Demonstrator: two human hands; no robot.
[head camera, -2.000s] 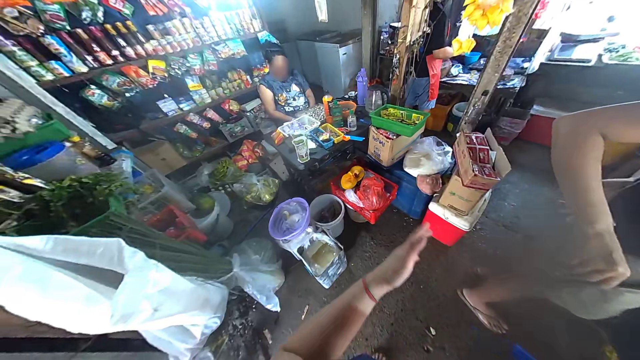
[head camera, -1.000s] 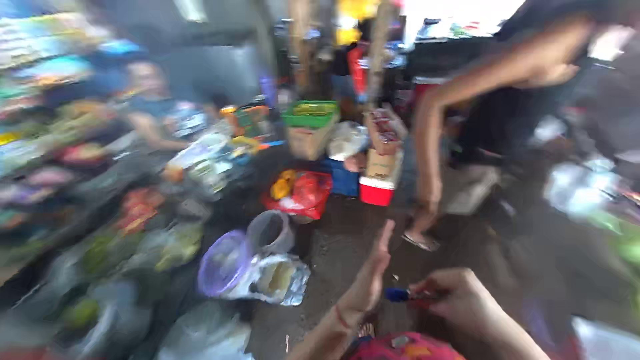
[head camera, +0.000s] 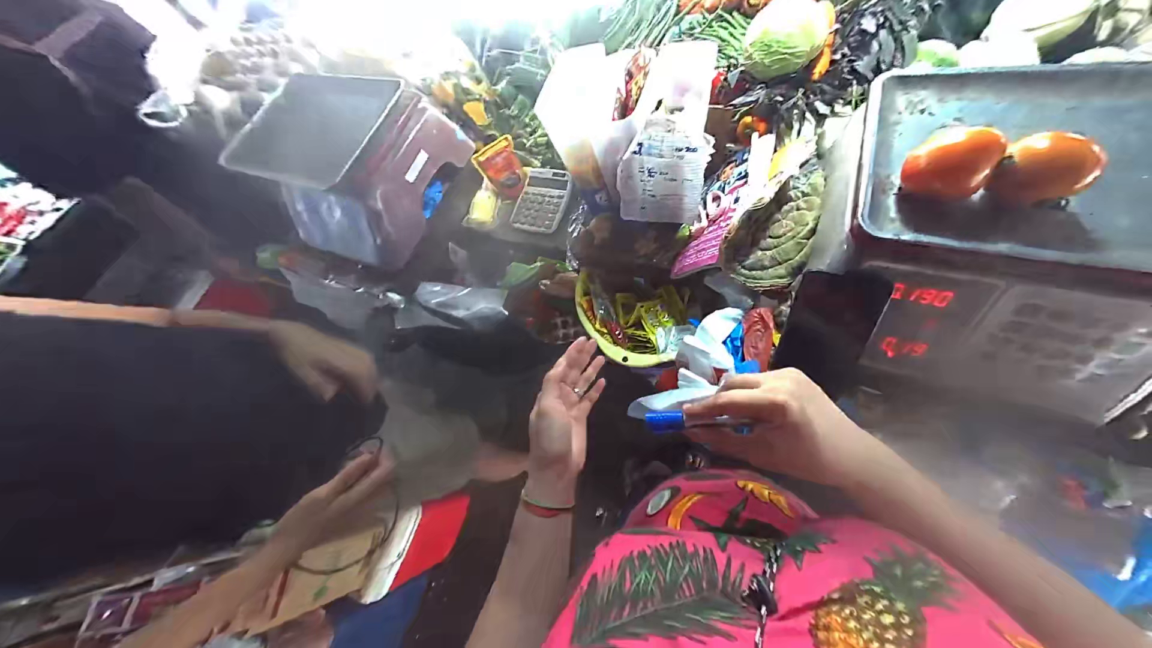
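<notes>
My left hand (head camera: 560, 421), fingers apart and holding nothing, is raised at the centre, just below a yellow basket (head camera: 630, 358) of small packets. To its right, my right hand (head camera: 781, 421) grips a blue-capped marker pen (head camera: 668, 421). Crumpled white, blue and red plastic bags (head camera: 720, 346) lie just beyond the right hand. Farther right, two orange tomatoes (head camera: 954, 162) rest on the metal tray of a digital scale (head camera: 1008, 229) with lit red digits.
Another person in dark clothes stands at the left, their hands (head camera: 328, 360) near me. Behind the basket are a calculator (head camera: 542, 200), handwritten paper slips (head camera: 664, 175), a second scale (head camera: 315, 126), a cabbage (head camera: 785, 40) and other vegetables.
The view has swung far around, from the shelves and crates to the scales and vegetables. My right hand, absent from the oldest frame, appears with the pen one second ago and still holds it.
</notes>
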